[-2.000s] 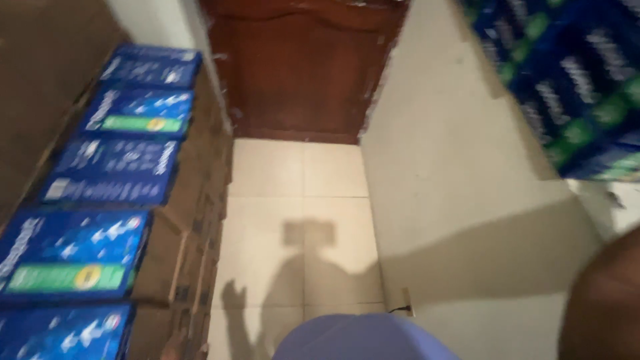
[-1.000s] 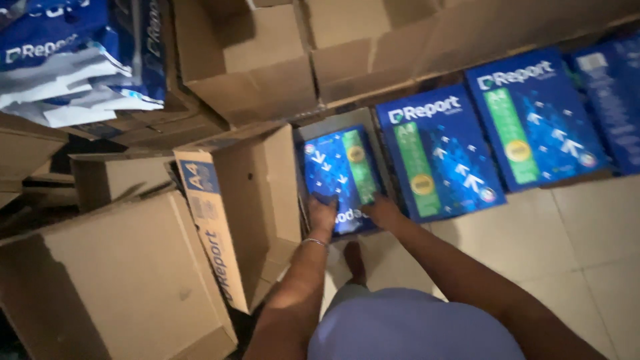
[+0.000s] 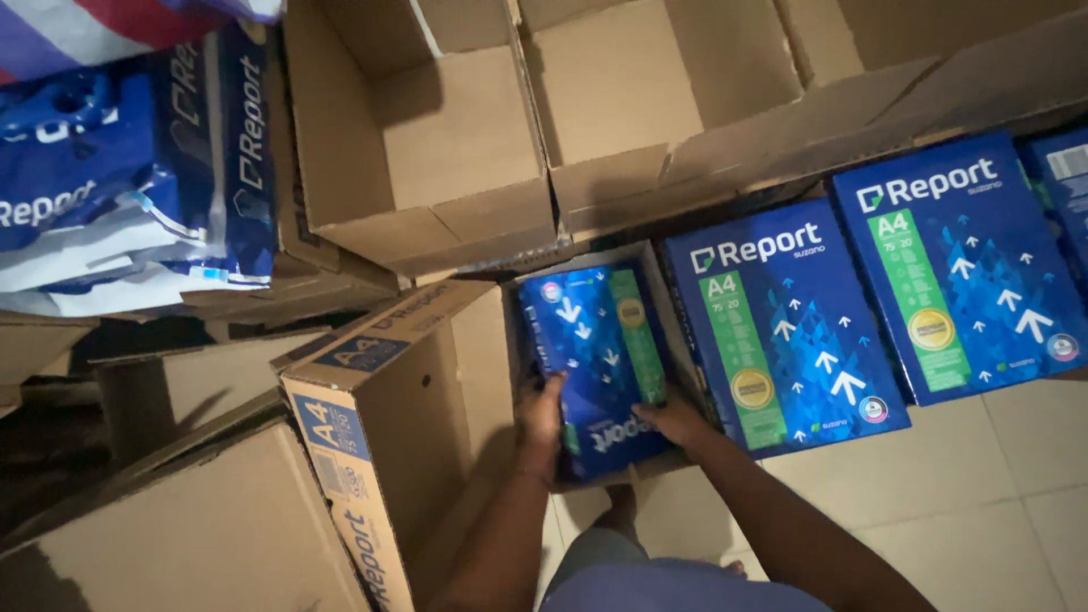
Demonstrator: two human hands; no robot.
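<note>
A blue ream of A4 paper [image 3: 595, 357], its print upside down to me, lies in a narrow cardboard box. My left hand [image 3: 541, 418] is at its lower left edge, the fingers partly out of sight between ream and box. My right hand [image 3: 671, 418] rests at the lower right edge, thumb on the wrapper. Both hands grip this ream. Just right of the box lies a second blue ream [image 3: 786, 331] by Report, upright to me, and a third ream [image 3: 965, 272] is beside that one.
Open cardboard boxes [image 3: 463, 132] stand along the back. An open Report carton [image 3: 480, 365] leans at the left of the ream, near a large cardboard flap [image 3: 195, 527]. Crumpled blue wrappers [image 3: 76, 178] are piled at the upper left. Pale floor tiles [image 3: 926, 476] show at the lower right.
Two seconds ago the view faced a door and a narrow passage. Since one second ago both hands have stayed on the same ream, which now shows a little more tilted in its box.
</note>
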